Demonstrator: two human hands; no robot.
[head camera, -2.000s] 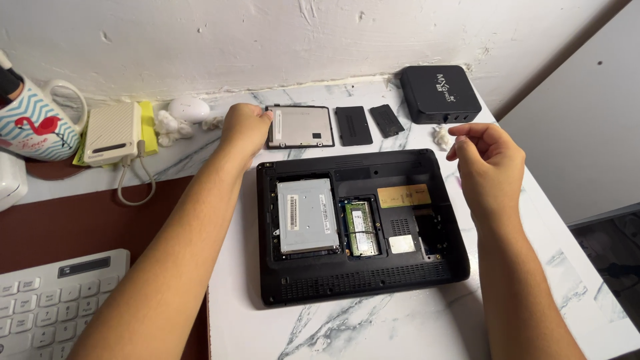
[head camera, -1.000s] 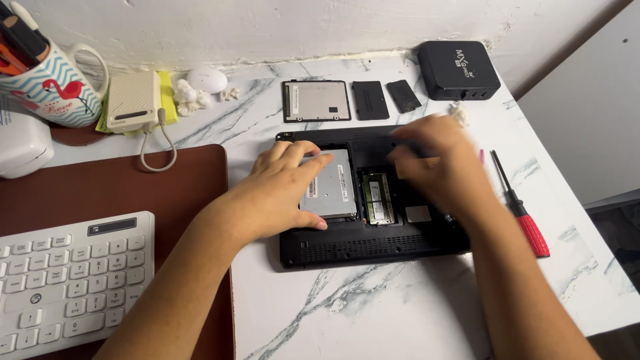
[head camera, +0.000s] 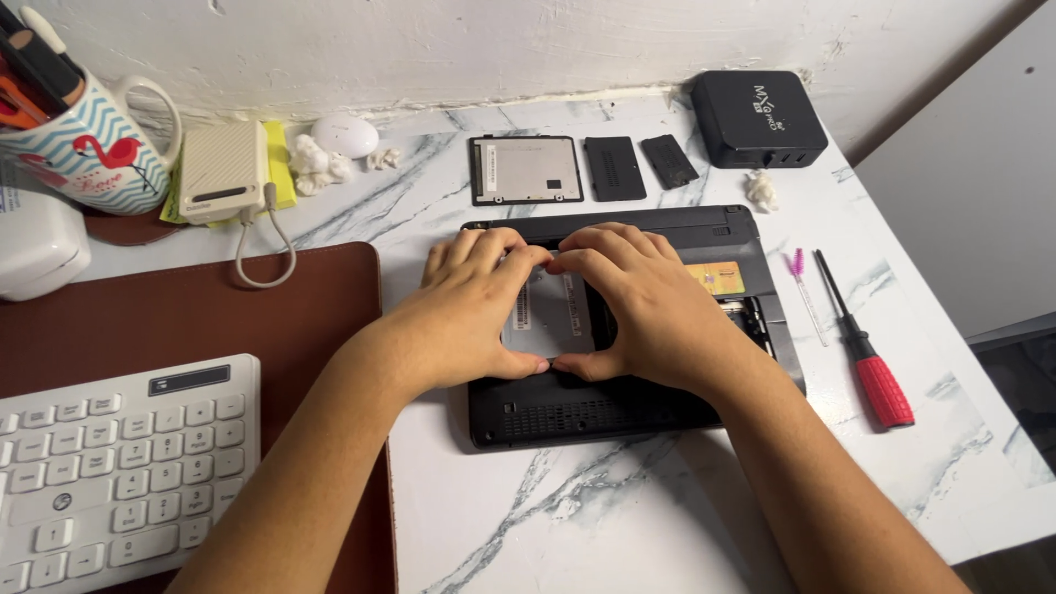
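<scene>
An upturned black laptop (head camera: 660, 412) lies on the marble-patterned table, with its base bays uncovered. In its left bay sits a silver hard drive (head camera: 549, 309) in a metal bracket. My left hand (head camera: 462, 309) spans the drive's left side, fingertips at the far edge and thumb at the near edge. From the right, my right hand (head camera: 648, 305) touches the same two edges, its fingertips close to the left ones. The memory bay is hidden beneath my right hand. Part of an open bay (head camera: 747, 318) shows on the laptop's right.
Behind the laptop lie a drive-bay cover (head camera: 528, 169) and two black covers (head camera: 615, 169). A black TV box (head camera: 759, 120) stands at the back right. A red-handled screwdriver (head camera: 883, 388) and a pink brush (head camera: 797, 264) lie right. A keyboard (head camera: 124, 462), desk mat (head camera: 322, 280) and mug (head camera: 107, 157) are left.
My left hand has come from the cover behind the laptop to the drive. My right hand has moved from the laptop's right side to the drive's edges.
</scene>
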